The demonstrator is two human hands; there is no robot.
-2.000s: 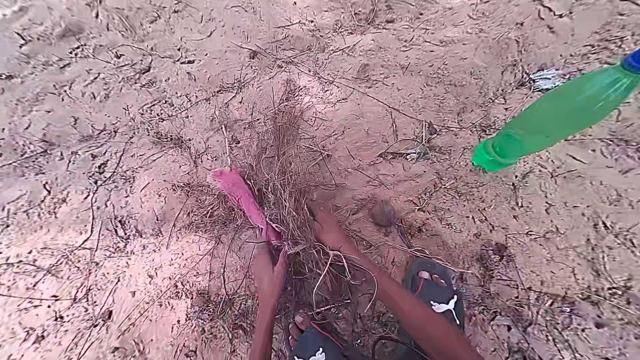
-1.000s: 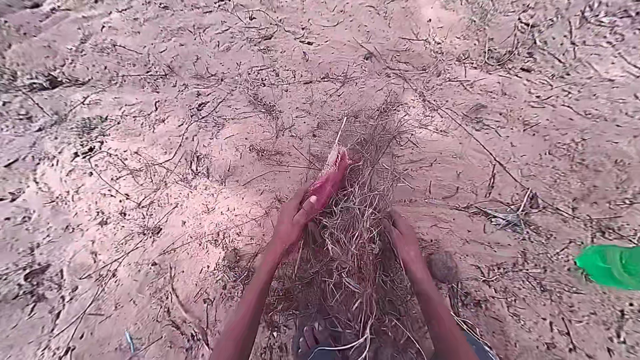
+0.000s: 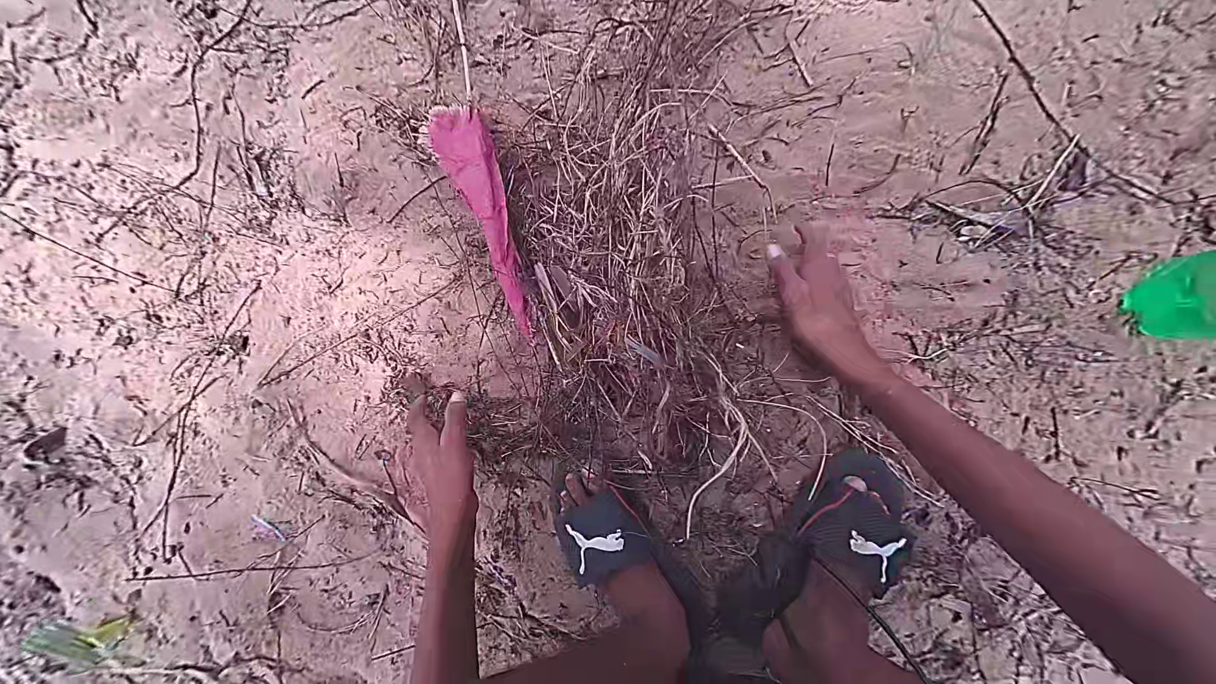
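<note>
A long heap of dry grass and thin twigs (image 3: pixel 627 218) lies on sandy ground in front of my feet. Along its left side rests a strip of pink cloth or similar material (image 3: pixel 480 190), narrowing toward me. My left hand (image 3: pixel 442 465) is at the heap's lower left, fingers apart, holding nothing. To the right of the heap is my right hand (image 3: pixel 822 304), its fingers spread and near a thin twig (image 3: pixel 746 157); no object shows in its grasp.
A green plastic bottle (image 3: pixel 1173 296) is partly in view at the right edge. My feet in dark Puma slides (image 3: pixel 603 540) stand at the heap's near end. Loose twigs and roots (image 3: pixel 1026 81) are scattered over the ground, with a green leafy scrap (image 3: pixel 76 641) at lower left.
My left hand has let go of the pink strip and moved back toward me. My right hand has come away from the heap's right side. The view has shifted.
</note>
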